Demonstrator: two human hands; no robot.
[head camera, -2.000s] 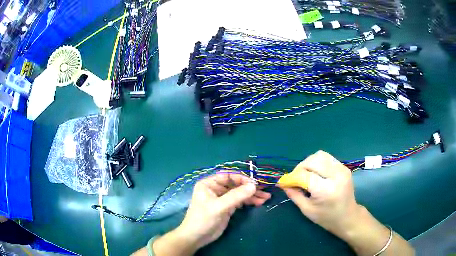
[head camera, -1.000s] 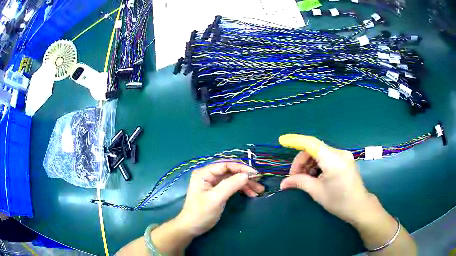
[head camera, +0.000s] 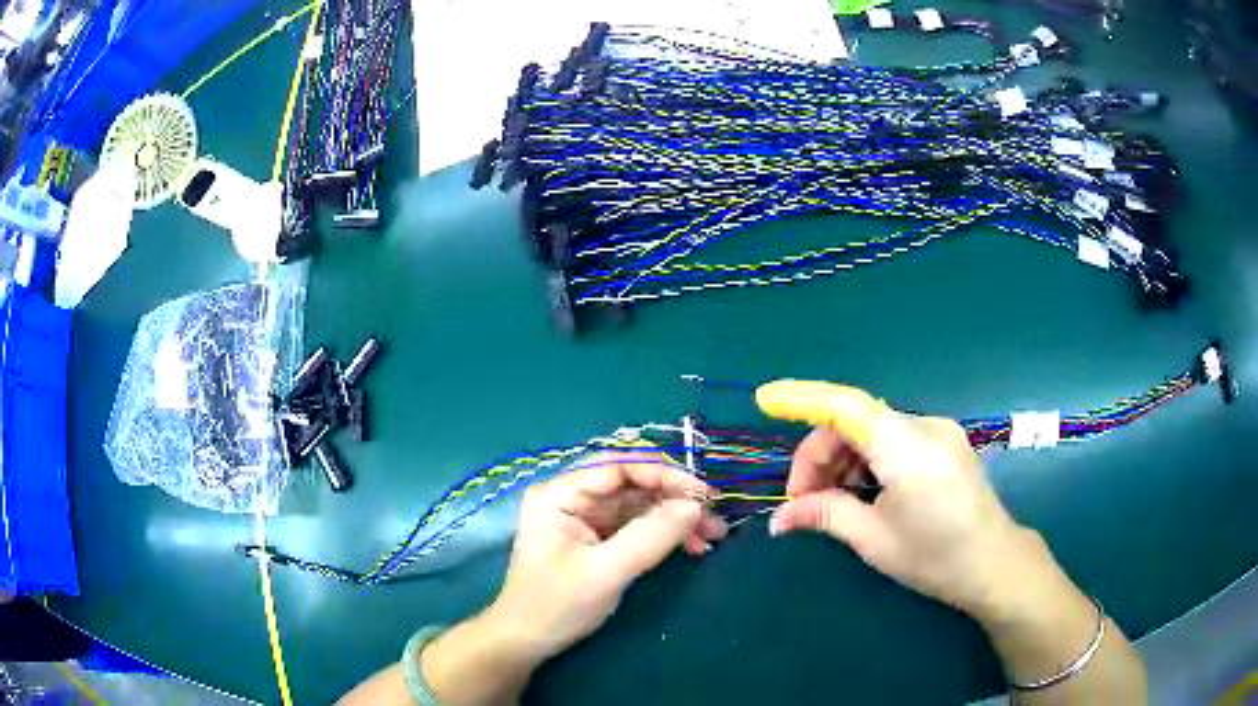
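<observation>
A multicoloured wire harness (head camera: 469, 492) lies across the near bench, with a white label (head camera: 1033, 429) and a black end connector (head camera: 1215, 372) at right. A connector housing (head camera: 693, 441) with a pale face stands across the wires. My left hand (head camera: 600, 545) grips the housing's near end between thumb and fingers, hiding part of it. My right hand (head camera: 897, 503), with a yellow finger cot on its raised index finger, pinches a thin yellow wire (head camera: 755, 497) between thumb and another finger. A loose dark wire (head camera: 720, 382) sticks out beyond the housing.
A pile of blue-yellow harnesses (head camera: 800, 179) lies beyond my hands, over white paper (head camera: 462, 83). Spare black housings (head camera: 326, 414) lie beside a clear plastic bag (head camera: 193, 393) at left. Behind are a fan (head camera: 149, 152) and red-purple bundles (head camera: 345, 117). Blue bins (head camera: 37, 455) stand at the left edge.
My right index finger has lifted away from the wires since the oldest frame; thumb and finger stay near the housing. The background has shifted slightly up and left. The left hand keeps its grip.
</observation>
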